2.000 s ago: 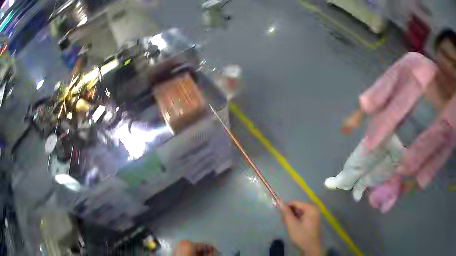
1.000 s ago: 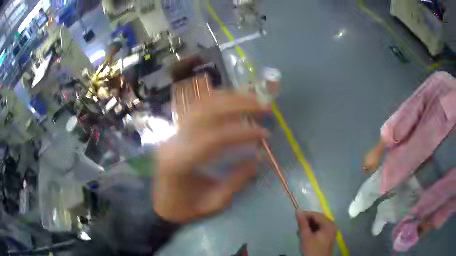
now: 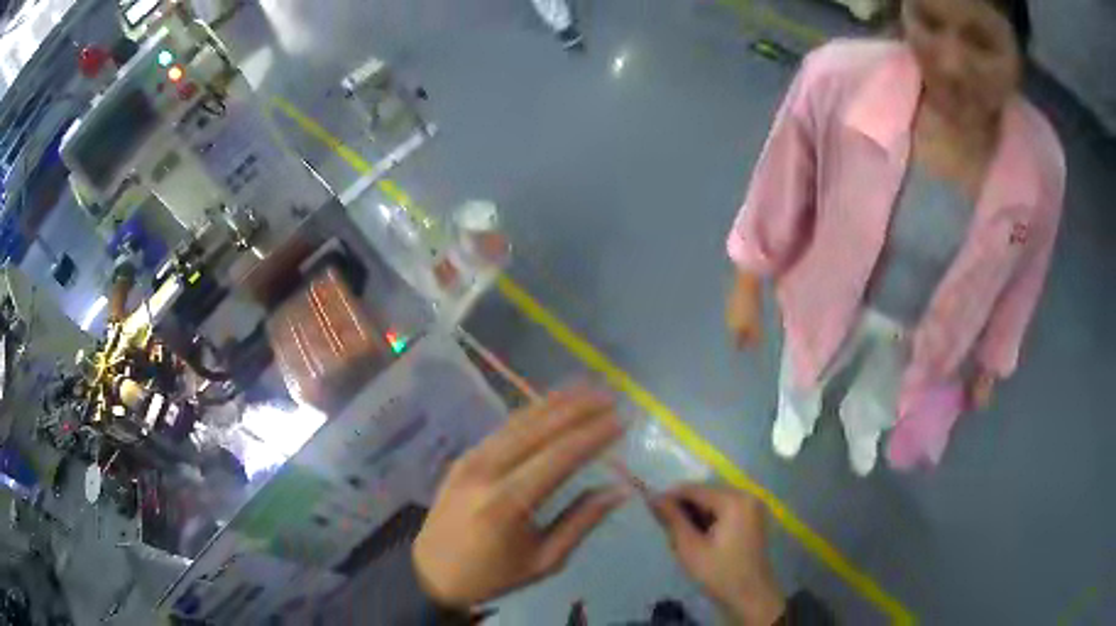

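A thin copper tube (image 3: pixel 499 368) runs slantwise from near the table's corner down to my right hand (image 3: pixel 725 553). My right hand pinches its near end between thumb and fingers. My left hand (image 3: pixel 520 499) is raised over the middle of the tube, fingers straight and together, thumb apart. It hides part of the tube; whether it touches the tube cannot be told. Many copper tubes lie in a tray (image 3: pixel 324 339) at the right end of the machine table.
The brass-gold rotary turret (image 3: pixel 126 377) is at left, beside strong glare. Paper sheets (image 3: pixel 355 477) cover the table front. A control panel (image 3: pixel 116 137) stands at upper left. A white container (image 3: pixel 477 228) is beyond the table. A person in a pink jacket (image 3: pixel 832 184) stands at right on the grey floor.
The view has shifted, and the person shows more fully. My left hand, blurred and higher before, is now lower and nearer my right hand. My right hand still holds the tube.
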